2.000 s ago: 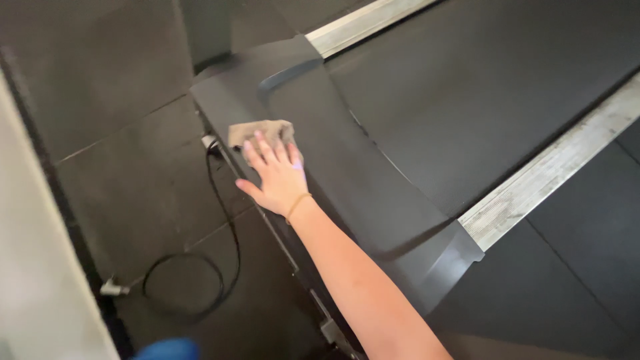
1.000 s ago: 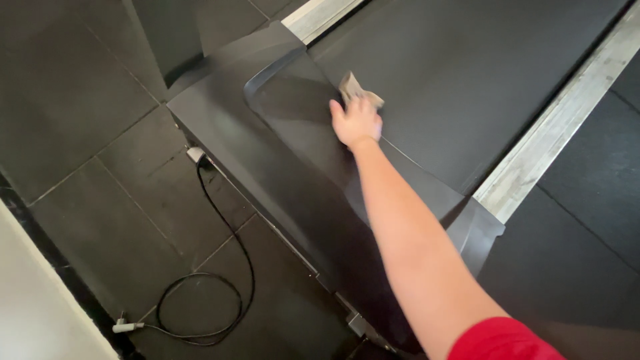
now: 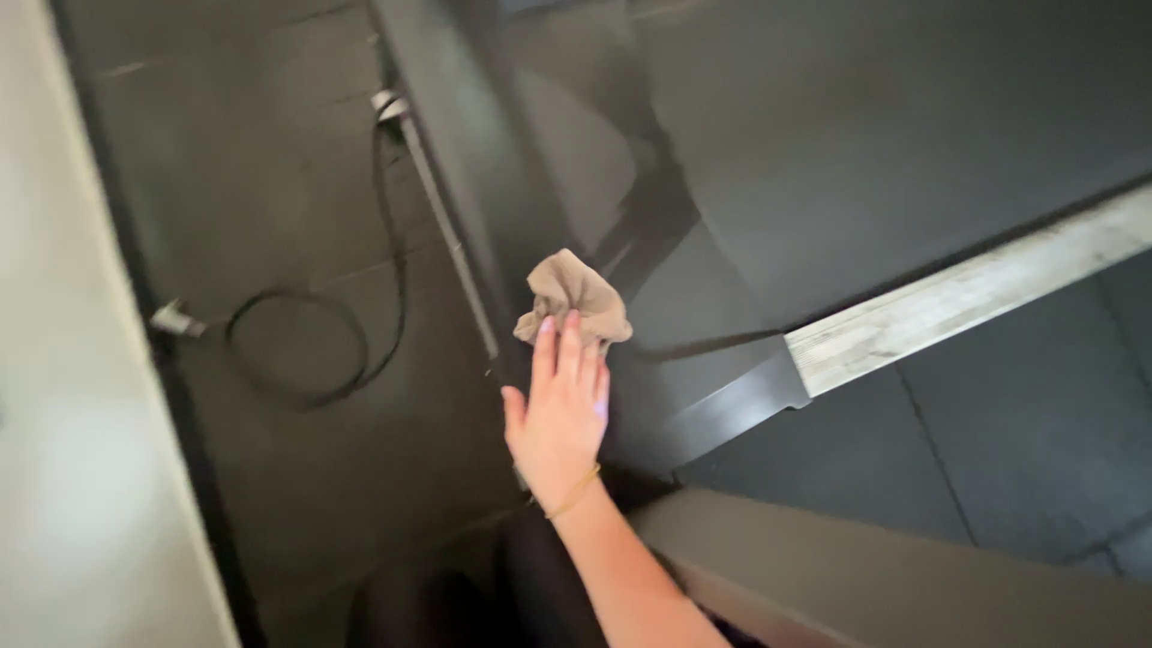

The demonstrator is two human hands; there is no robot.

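Observation:
My right hand lies palm down, with its fingers on the lower edge of a crumpled beige cloth. The cloth rests on the dark plastic end cover of what appears to be a treadmill, close to the cover's left edge. The thumb is spread to the left beside that edge, and a thin yellowish band circles the wrist. Beyond the cover, up and to the right, is the dark treadmill belt. My left hand is out of view.
A silvery side rail borders the belt. On the dark tiled floor, a black power cable loops at the left from a white connector to a pale plug. A pale surface runs along the left; a grey beam-like part crosses below.
My right hand has moved with the cloth from near the belt to the cover's nearer left part. The view has shifted a good deal.

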